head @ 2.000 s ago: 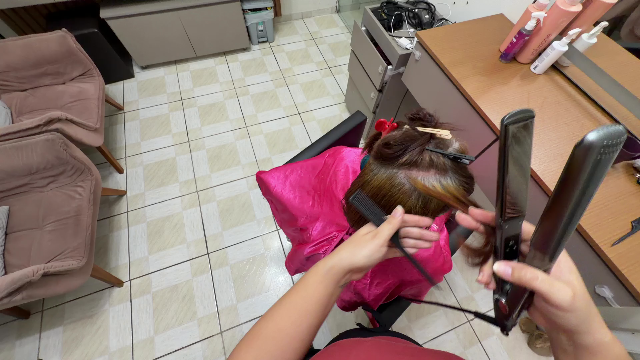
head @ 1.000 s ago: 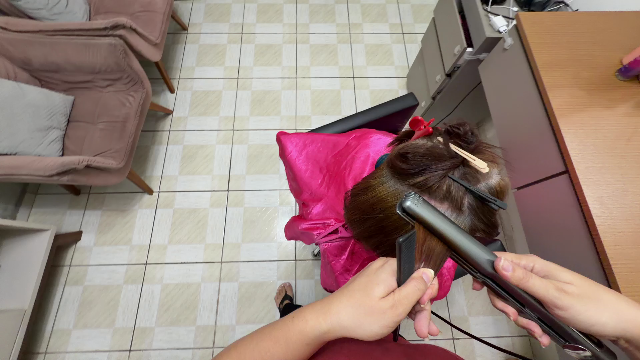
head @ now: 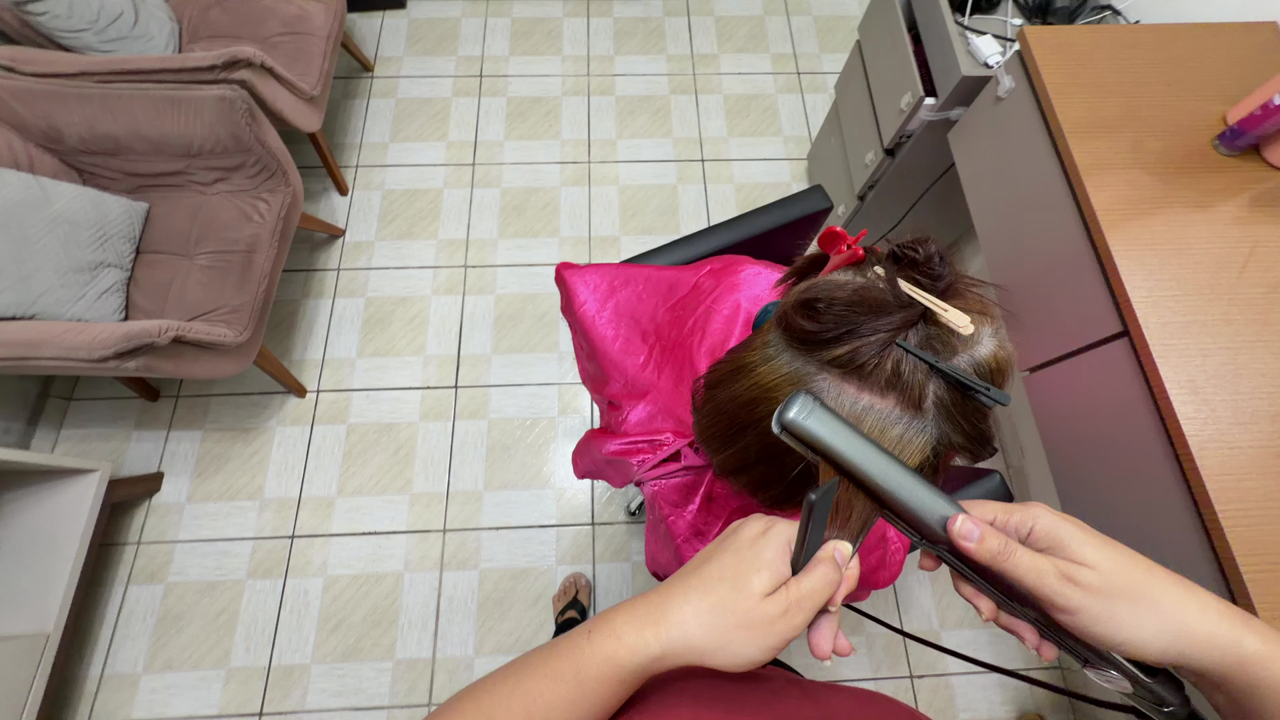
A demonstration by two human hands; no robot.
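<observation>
A seated person with sectioned brown hair (head: 740,420) wears a bright pink cape (head: 640,350). My right hand (head: 1040,570) grips a dark hair straightener (head: 870,460), its plates closed around a strand near the scalp. Just below the plates, my left hand (head: 760,590) holds the end of that strand between its fingers, together with a black comb (head: 815,525). A red claw clip (head: 840,248), a beige clip (head: 935,306) and a black clip (head: 953,373) pin up the upper hair. The person's face is hidden.
A wooden counter (head: 1170,200) with bottles at its edge stands at right, beside grey drawers (head: 875,110) with cables on top. The salon chair's black armrest (head: 740,225) juts out. Padded armchairs (head: 200,210) line the left. The straightener's cord (head: 960,655) hangs low.
Two seconds ago the straightener stood upright with its plates apart, to the right of the head; now it is closed on the strand. The view has swung to look more steeply down.
</observation>
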